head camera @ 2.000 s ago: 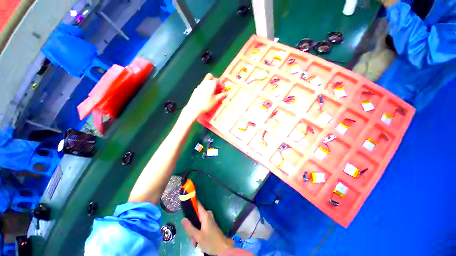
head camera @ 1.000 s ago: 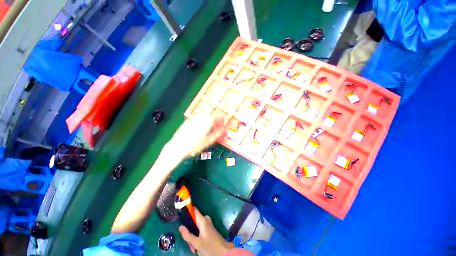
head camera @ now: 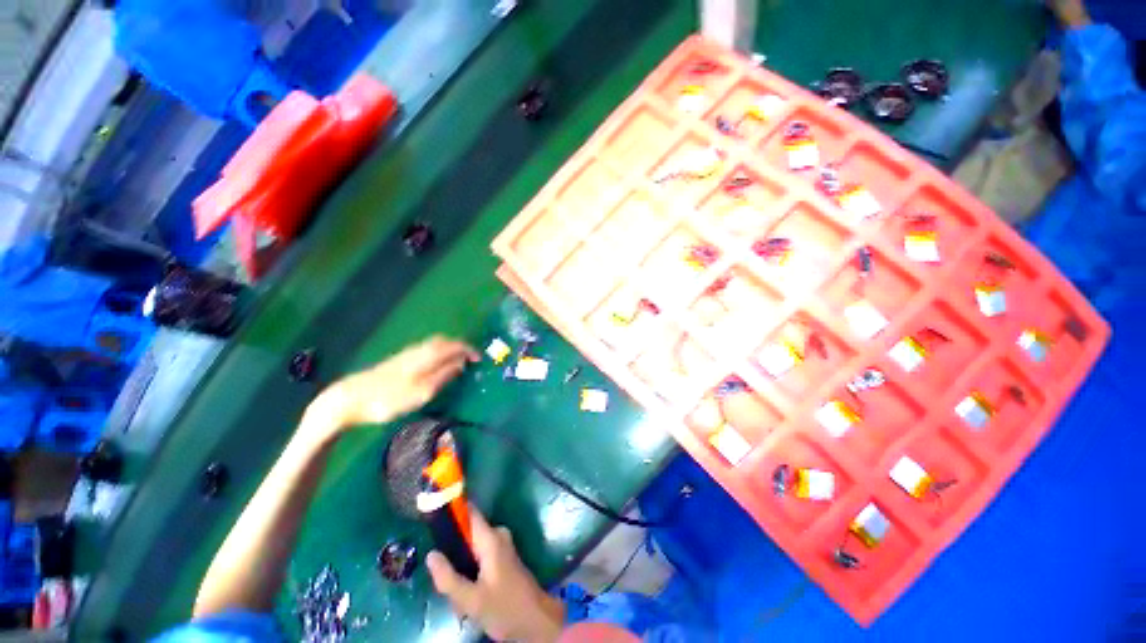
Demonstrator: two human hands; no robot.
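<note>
My left hand [head camera: 392, 383] is over the green bench, fingers stretched toward small white-and-orange pouch batteries [head camera: 532, 369] with leads; I see nothing in it. Another battery [head camera: 593, 399] lies nearer the tray. My right hand [head camera: 509, 588] grips an orange-and-black electric screwdriver [head camera: 449, 487], its front end over the grey speckled dish [head camera: 409, 462]. A round black housing [head camera: 398, 560] lies on the bench just below the dish. The red-pink compartment tray [head camera: 867, 600] holds batteries with leads in many pockets; several upper-left pockets look bare.
The green conveyor [head camera: 365, 295] carries spaced black units [head camera: 417, 237]. A shiny heap of small parts [head camera: 324, 605] is at lower left. More black units [head camera: 890, 101] sit beyond the tray. A black cord [head camera: 553, 477] crosses the bench. A person's blue sleeve [head camera: 1106, 107] is at upper right.
My left hand has moved from the tray's left edge down and left to beside the loose batteries. The right hand still holds the screwdriver by the dish. The heap has come into view.
</note>
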